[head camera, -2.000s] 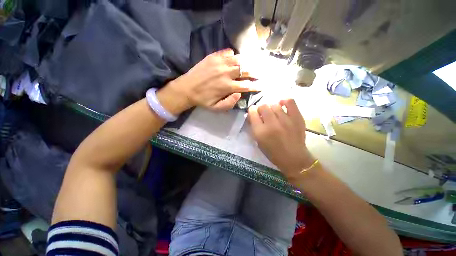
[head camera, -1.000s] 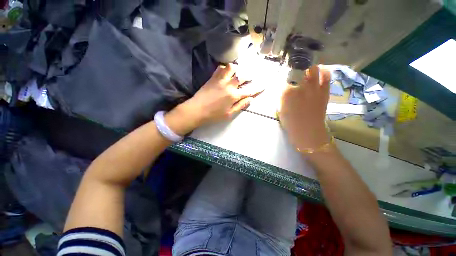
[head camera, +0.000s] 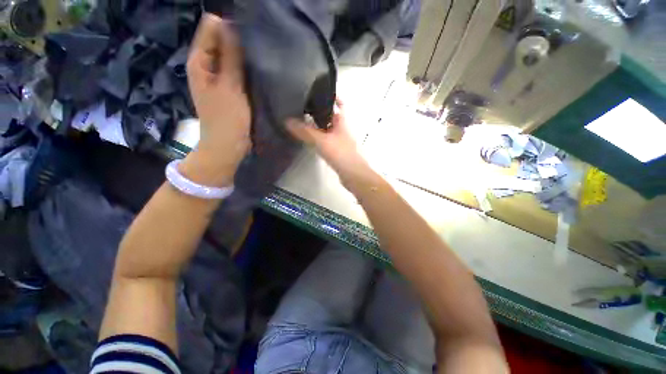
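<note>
A large dark grey garment panel (head camera: 281, 62) is lifted off the table, left of the sewing machine head (head camera: 482, 58). My left hand (head camera: 219, 91) grips its left side, partly blurred. My right hand (head camera: 328, 139) holds its lower right edge, near a dark opening or fold in the cloth. The panel hangs down between my hands towards the table edge. The presser foot area (head camera: 427, 98) is brightly lit, with no hand at it.
Small pale grey-blue pieces (head camera: 537, 172) lie right of the needle beside a yellow label (head camera: 594, 187). Snips (head camera: 606, 294) lie at far right. Dark grey cut pieces (head camera: 109, 69) are heaped at upper left. More dark cloth (head camera: 87, 241) hangs below the green table edge (head camera: 328, 226).
Both hands have moved left, away from the needle. The dark grey panel has been raised from the table between them. The camera view has shifted slightly.
</note>
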